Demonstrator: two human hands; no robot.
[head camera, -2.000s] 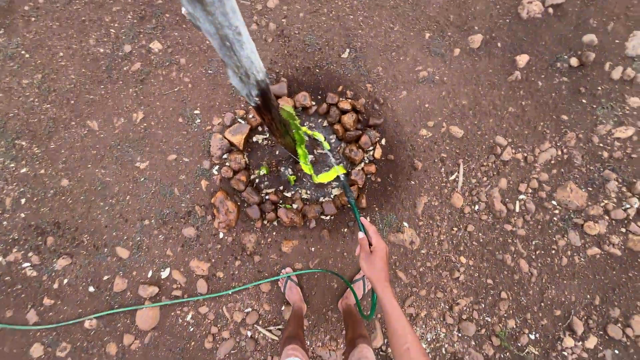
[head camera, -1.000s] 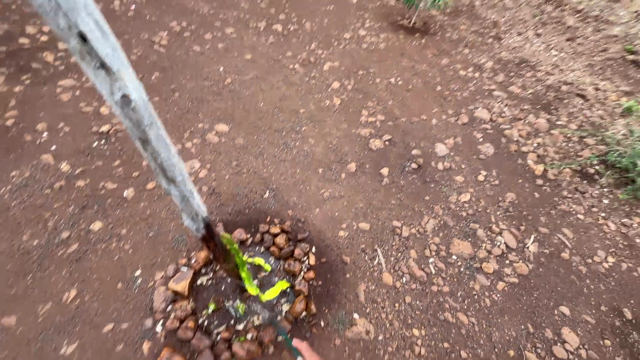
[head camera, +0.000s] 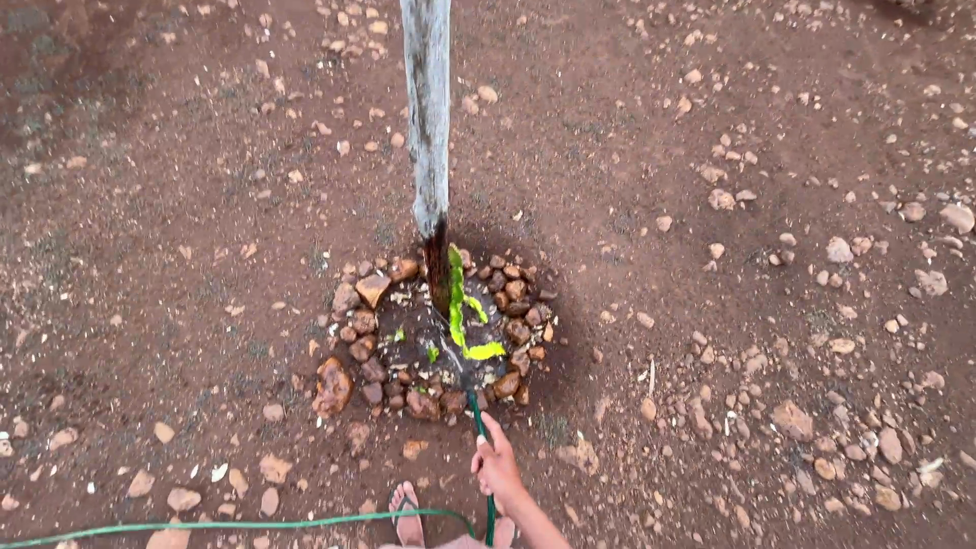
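My right hand (head camera: 497, 467) is closed around a green garden hose (head camera: 479, 415), index finger laid along it. Water runs from the hose's end into a ring of wet reddish stones (head camera: 423, 404). Inside the ring, a yellow-green cactus-like plant (head camera: 457, 305) leans against the dark, wet foot of a weathered wooden post (head camera: 431, 137). Small green sprouts (head camera: 433, 354) grow in the wet soil to its left. My left hand is out of view.
The hose trails off to the left across the ground, past my sandalled foot (head camera: 408, 511). Loose stones (head camera: 793, 421) lie scattered over the reddish-brown dirt, many of them on the right.
The view has swung up and right, then back over the stone ring. My right hand holds the hose in the oldest frame too.
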